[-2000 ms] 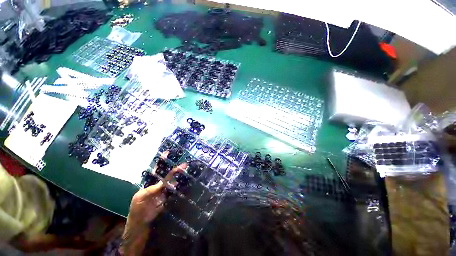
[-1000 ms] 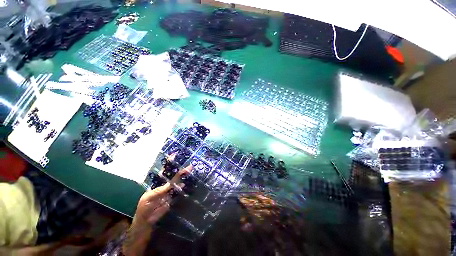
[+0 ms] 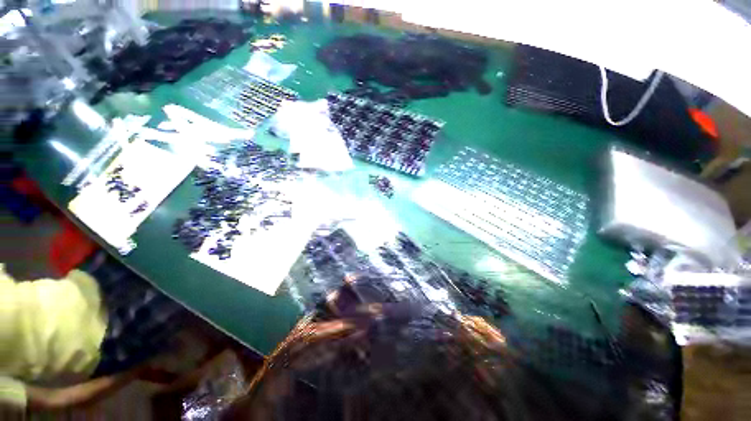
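A clear blister tray (image 3: 399, 267), partly filled with small black parts, is at the bench's near edge, blurred. My left hand (image 3: 317, 329) is on its near left side, with fingers over the tray's edge; the grip is smeared by motion. A brown-orange blurred patch at the tray's near right looks like part of my right hand (image 3: 482, 329); its fingers cannot be made out. Dark blur hides the tray's near part. Loose black parts (image 3: 235, 189) lie in a pile on a white paper sheet (image 3: 268, 267) to the left.
A filled tray (image 3: 383, 131) and an empty blister tray (image 3: 510, 205) lie beyond. A whitish block (image 3: 667, 197) and bagged tray (image 3: 704, 304) are at right. A small paper (image 3: 132, 185) with parts lies left, near another person's yellow-green sleeve (image 3: 49, 321). Black heaps (image 3: 403, 66) lie at the far side.
The view has swung, so the bench appears shifted right and slightly down. My left hand now shows nearer the tray's middle, more blurred. The held tray looks flatter and lower.
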